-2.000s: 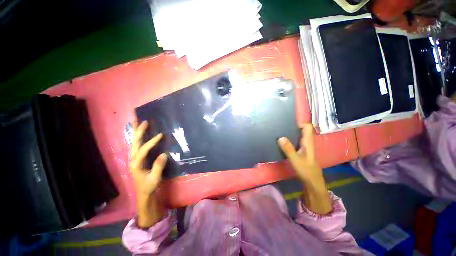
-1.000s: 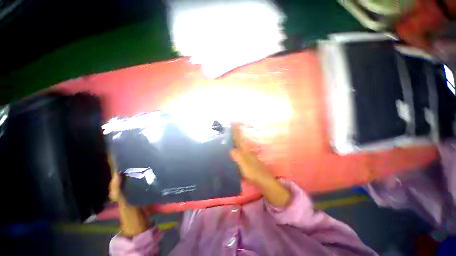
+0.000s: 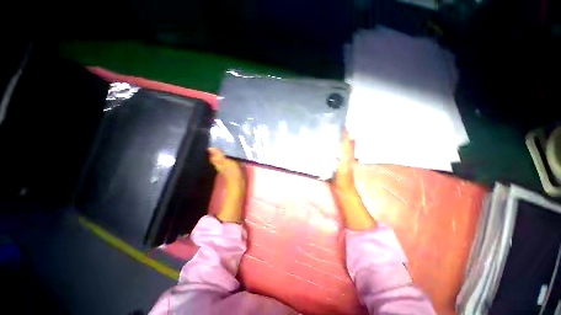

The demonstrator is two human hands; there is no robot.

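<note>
A dark grey tablet [image 3: 277, 123] is held by its two short sides, back cover up, over the far part of the red-pink matting. Its round black camera bump is at the far right corner, and shiny wrinkled reflections cross its back. My left hand [image 3: 227, 169] grips its near left corner. My right hand [image 3: 346, 166] grips its right side. The fingers under the tablet are hidden. Whether the tablet touches the bench I cannot tell.
A stack of dark tablets [image 3: 144, 154] stands at left, near my left forearm. Fanned white sheets [image 3: 403, 104] lie at the back right. White-sheeted tablets [image 3: 529, 252] lie at the lower right. A cream fan part [image 3: 544, 163] is at the right edge.
The view has swung left. My hands have moved the tablet away from my body to the far side of the matting, beside the white sheets, still back cover up.
</note>
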